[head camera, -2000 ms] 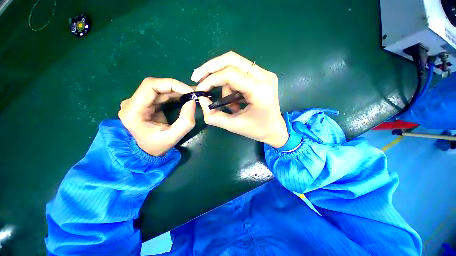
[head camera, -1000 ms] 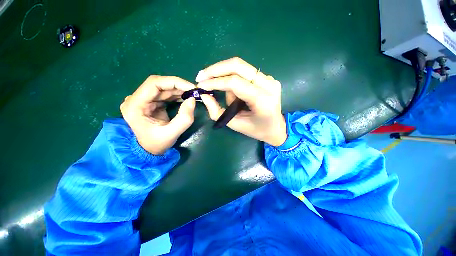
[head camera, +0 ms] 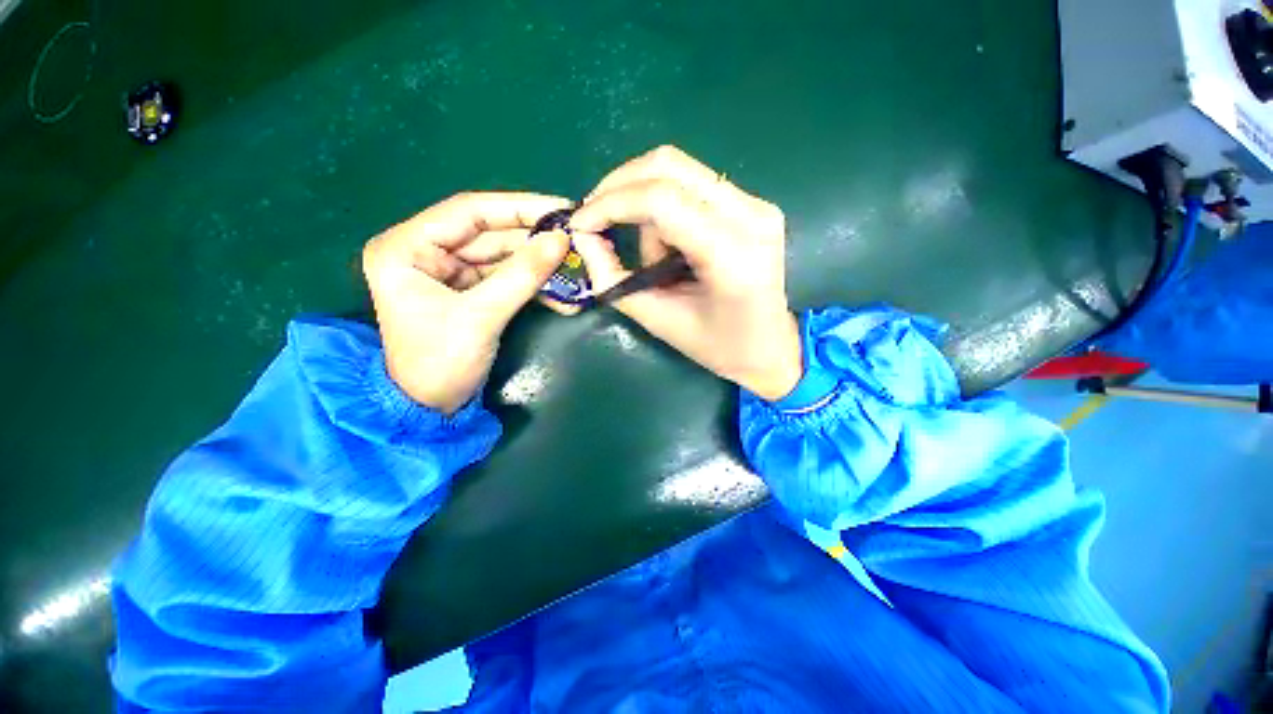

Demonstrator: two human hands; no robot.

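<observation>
A round black module (head camera: 567, 283) with a yellow centre and pale spots is held between my two hands, its face now partly visible. My left hand (head camera: 458, 286) grips its left side with thumb and fingers. My right hand (head camera: 705, 265) has its thumb and fingertips at the module's right upper edge and also holds a slim black tool (head camera: 645, 280), probably tweezers. The tool's narrow end points down-left, near the module's lower right edge; whether it touches is unclear. Fingers hide part of the module.
Another module (head camera: 150, 112) lies on the glossy green surface (head camera: 894, 168) at the upper left, beside a hair-thin pale loop (head camera: 63, 71). A white box (head camera: 1138, 91) with a black knob and cables stands at the upper right. Blue cloth (head camera: 1215, 314) of another person shows below it.
The held module has turned from edge-on to showing its face. The black tool swung in my right hand. The waiting module and loop have shifted left and slightly down in view.
</observation>
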